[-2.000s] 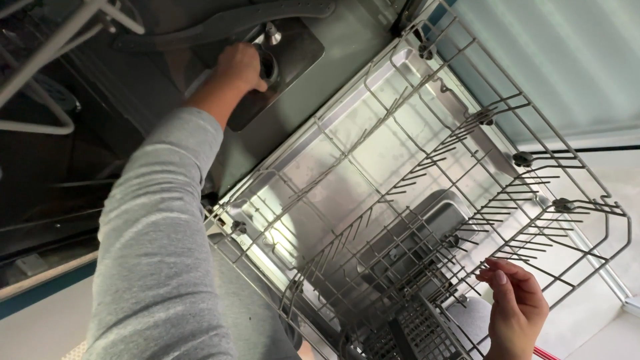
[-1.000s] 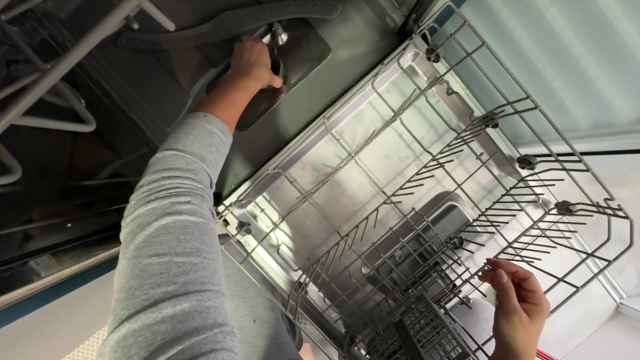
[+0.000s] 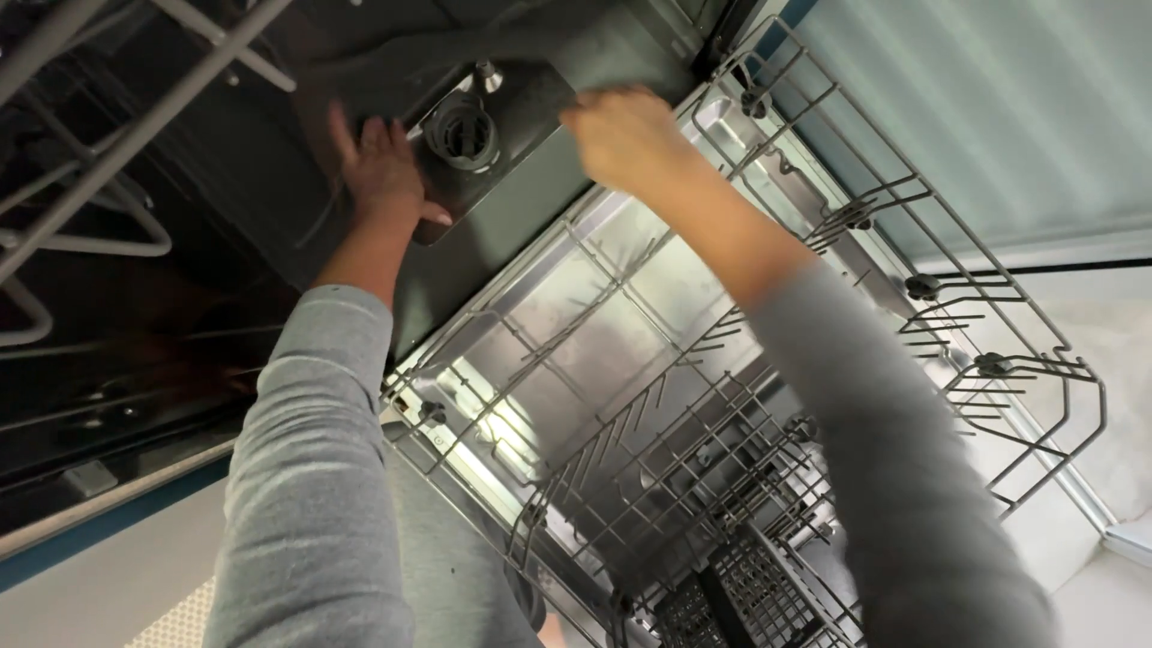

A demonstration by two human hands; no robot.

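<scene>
Inside the dishwasher tub, a round plastic filter [image 3: 463,133] sits in a dark rectangular filter plate [image 3: 522,117] on the floor. Beside the filter, at its left, my left hand [image 3: 385,171] rests with its fingers spread, the thumb by the plate's lower edge. My right hand [image 3: 625,135] is at the plate's right corner, its fingers curled and somewhat blurred; whether it grips the edge cannot be told. A small metal fitting [image 3: 489,76] stands just above the filter. The dark spray arm [image 3: 396,52] lies behind the plate.
The wire lower rack [image 3: 630,292] is pulled out over the open dishwasher door [image 3: 594,351], with a cutlery basket [image 3: 756,585] at its bottom end. Part of the upper rack [image 3: 135,144] hangs at the upper left. A pale ribbed panel [image 3: 1008,108] stands at the right.
My left hand has let go of the filter and moved left of it, fingers apart. My right hand has come up from the rack at the lower right to the plate's corner.
</scene>
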